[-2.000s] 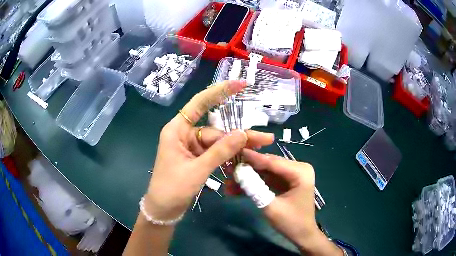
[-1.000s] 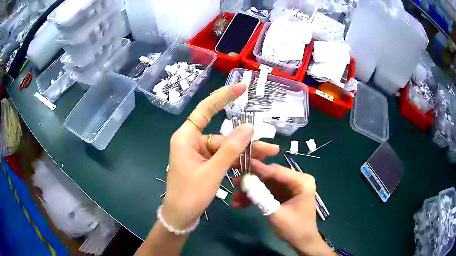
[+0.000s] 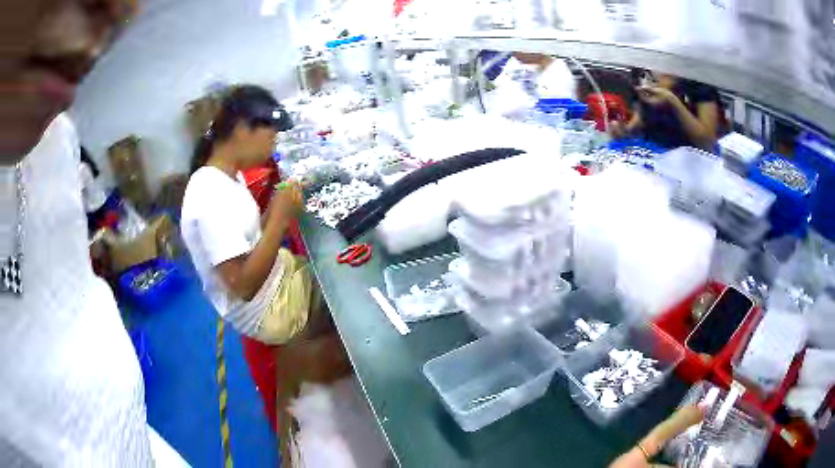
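My left hand is at the bottom right, mostly cut off by the lower edge. Only a finger and a gold ring show, and I cannot tell what it holds. My right hand is out of the picture. Just beyond the finger, a clear tub of metal pins with white strips on top is partly cut off. A clear tub of white-tagged pins stands left of it. A near-empty clear tub stands further left, with a few thin pins inside.
Stacked clear tubs stand behind the near-empty tub. Red-handled scissors lie near the bench edge. A smartphone lies in a red bin. A person is at the bench on the left, another at the back right.
The view has swung left and up, showing people and the workshop floor. My right hand, the scale and the lid have left the picture. My left hand is now mostly cut off.
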